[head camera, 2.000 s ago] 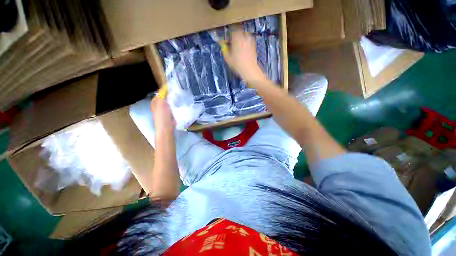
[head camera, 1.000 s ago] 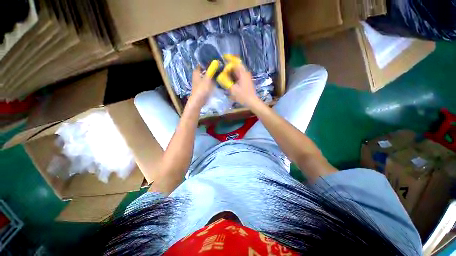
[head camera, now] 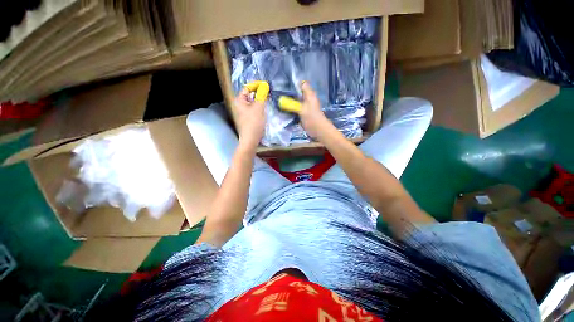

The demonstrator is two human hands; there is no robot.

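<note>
The open carton (head camera: 221,72) stands at my knees, with rows of bagged black parts (head camera: 352,74) in it. My left hand (head camera: 250,112), with yellow finger cots, is over the carton's near left part. Its fingers are curled at a small dark part in clear plastic (head camera: 275,96), mostly hidden and blurred. My right hand (head camera: 309,112) is close on its right, a yellow-covered finger pointing at the dark part; its grip is unclear. Crumpled clear bags (head camera: 277,130) lie below the hands.
A carton flap or cardboard sheet (head camera: 283,16) lies beyond the carton. A waste carton (head camera: 192,165) with white bags is at left, below a cardboard stack (head camera: 88,50). A black bin bag (head camera: 547,38) is upper right. Small closed cartons (head camera: 497,217) stand on the floor at right.
My right hand came back from the far rows and my left hand moved in from the left edge to meet it. The long dark part seen between them a second ago is now largely hidden.
</note>
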